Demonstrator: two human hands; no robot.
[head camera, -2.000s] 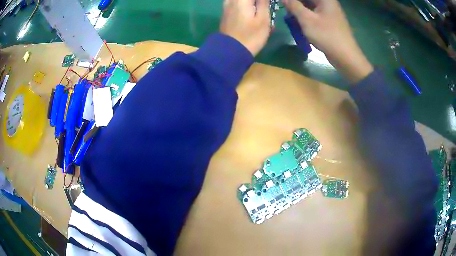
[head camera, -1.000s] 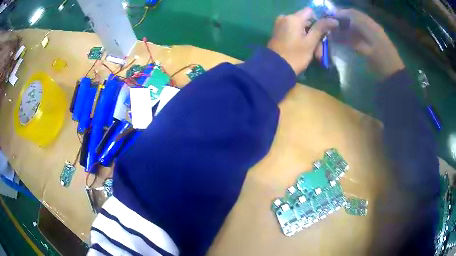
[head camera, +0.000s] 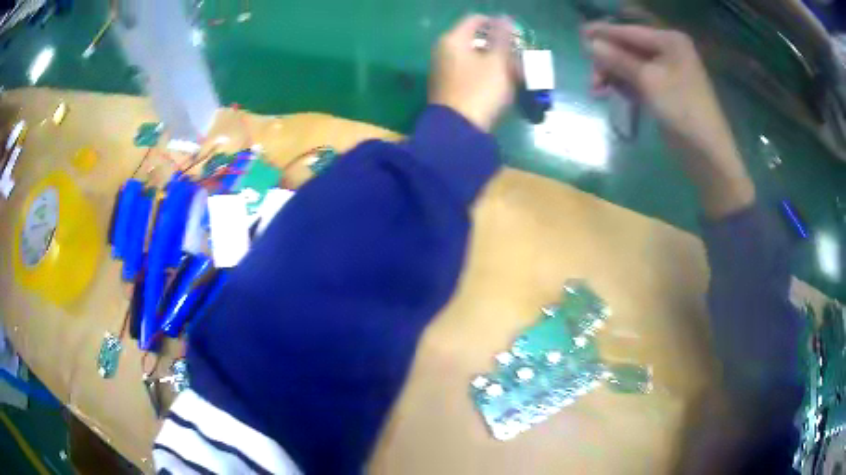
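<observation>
My left hand (head camera: 471, 72) is at the top centre with its fingers closed around a small circuit board (head camera: 481, 39), mostly hidden by the fingers. A blue battery with a white face (head camera: 538, 72) hangs just right of these fingers; its attachment is blurred. My right hand (head camera: 649, 72) is apart from it to the right, blurred, fingers bent together; a thin dark loop shows below it, and I cannot tell if it is held. A pile of green board panels (head camera: 538, 371) lies on the brown paper (head camera: 519, 232), with a single board (head camera: 631, 378) at its right.
At left lie a heap of blue batteries (head camera: 165, 250) with red wires and boards, and a yellow tape roll (head camera: 70, 243). A grey-white plate (head camera: 169, 70) stands behind the heap. A loose blue battery (head camera: 794, 219) lies on the green surface at right. More boards (head camera: 824, 371) are at the right edge.
My hands have moved apart, after being together one second ago. The battery's white face now shows beside my left hand. The whole view has shifted slightly.
</observation>
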